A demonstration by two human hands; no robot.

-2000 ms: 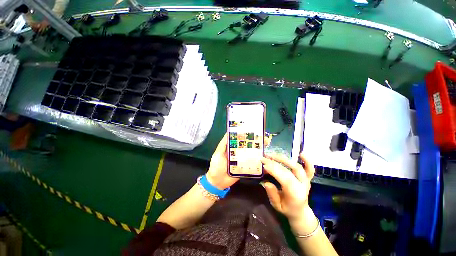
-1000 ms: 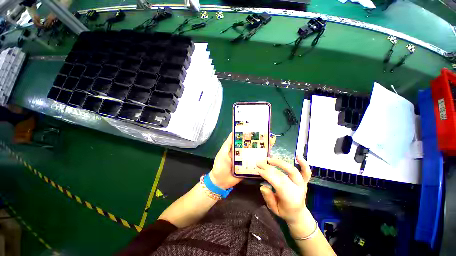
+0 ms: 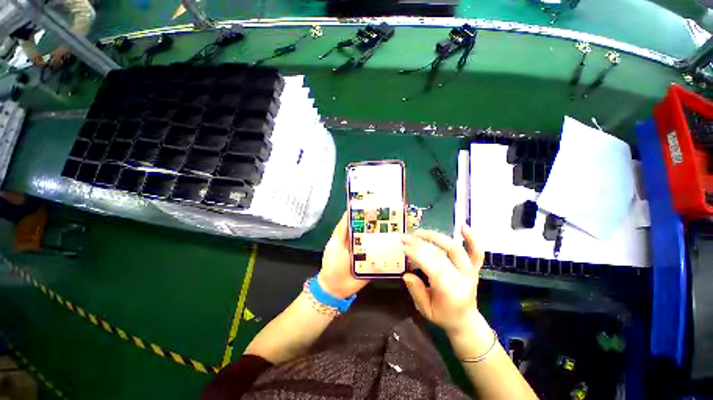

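Note:
A smartphone with a lit screen and pinkish edge is held upright near the middle of the view. The screen shows rows of small pictures. My left hand holds it from below and behind at its left edge; part of the hand is hidden by the phone. My right hand is at the phone's lower right edge, fingers bent and apart, holding nothing. A small circuit board lies on the green bench just right of the phone, with a thin black cable behind it.
Stacked black trays stand left. A right-hand tray bears white sheets and black housings. A blue bin and red bin stand far right. Corded units lie along the line behind. A person's hands show top left.
My right fingertips moved from the right edge onto the lower screen, then back to the right edge. The view has shifted slightly. Units on the line sit further left relative to the bench.

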